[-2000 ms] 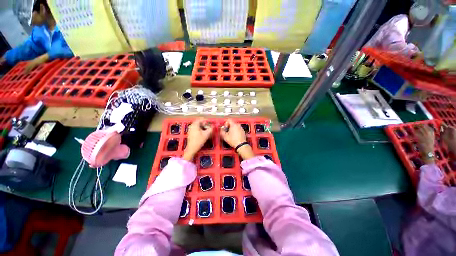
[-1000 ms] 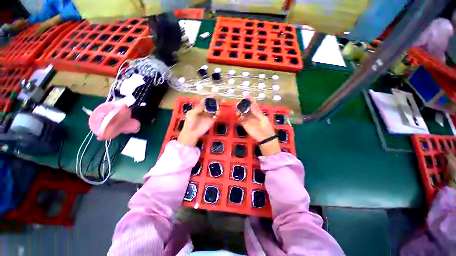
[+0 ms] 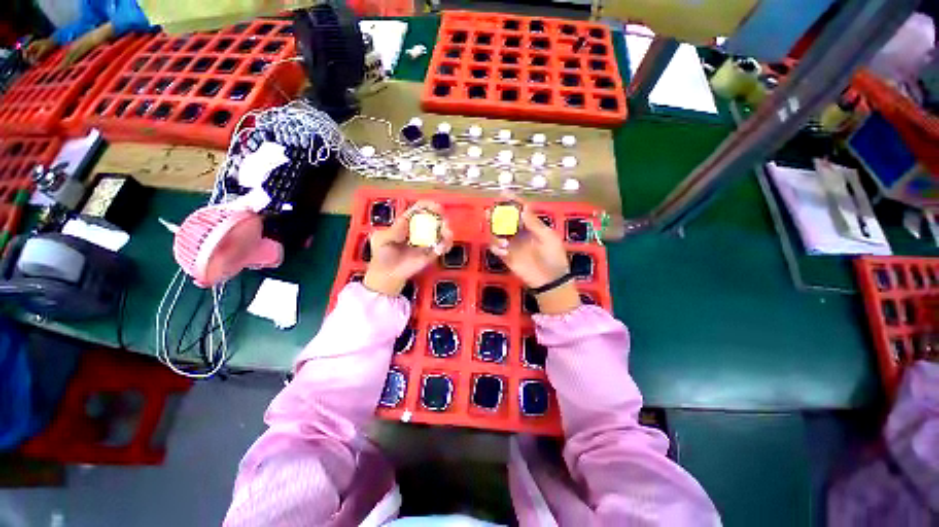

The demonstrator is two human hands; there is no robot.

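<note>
My left hand [image 3: 400, 255] holds a watch body [image 3: 423, 230] between thumb and fingers, its display lit pale yellow. My right hand [image 3: 535, 252] holds a second watch body [image 3: 505, 219], its display lit a stronger yellow. Both are raised above the back part of the red grid tray [image 3: 468, 419], displays facing me. Dark watches sit in the tray's pockets, such as a dark watch [image 3: 487, 392] near the front edge. Two back pockets are hidden behind my hands and I cannot tell if they hold anything.
White discs with leads and two dark watches lie on a brown board [image 3: 386, 103]. A red tray [image 3: 523, 105] stands behind. Left are a pink fan [image 3: 218, 245], tangled white cables [image 3: 293, 124] and a paper slip [image 3: 275, 303]. A slanted metal post [image 3: 767, 134] and papers [image 3: 824, 221] are right.
My hands have come up from the tray's back pockets with a watch in each. Both displays, dark one second ago, are now lit yellow. The camera view has shifted.
</note>
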